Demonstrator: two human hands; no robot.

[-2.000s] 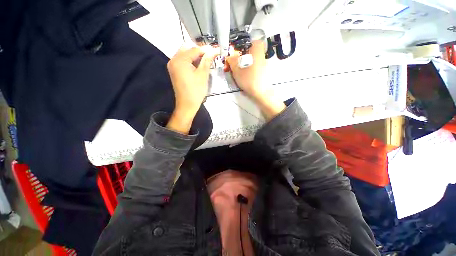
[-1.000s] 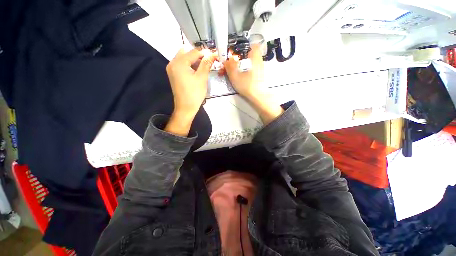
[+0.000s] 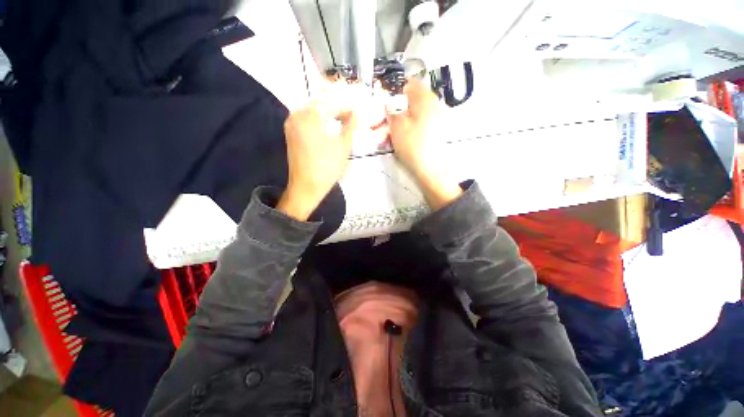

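Observation:
The white sewing machine head [image 3: 489,41] reaches down at top centre, with the dark metal presser foot and needle cluster [image 3: 391,75] at its left end. My left hand [image 3: 318,142] is just left of and below the cluster, fingers bent together in glare. My right hand [image 3: 414,126] is at the right of the cluster, fingertips close to it. Whatever lies between the fingertips is washed out by bright light. The dark garment body [image 3: 147,155] is heaped on the left side of the machine bed [image 3: 522,151].
A red basket [image 3: 49,326] stands at lower left under the cloth. At right are a dark item [image 3: 689,159], orange-red material [image 3: 571,252] and a white paper sheet [image 3: 685,285]. A printed scale [image 3: 196,248] runs along the front table edge.
My left hand has moved slightly down and right from the needle area. My right hand has shifted slightly right. The view has shifted a little; the garment still lies at left.

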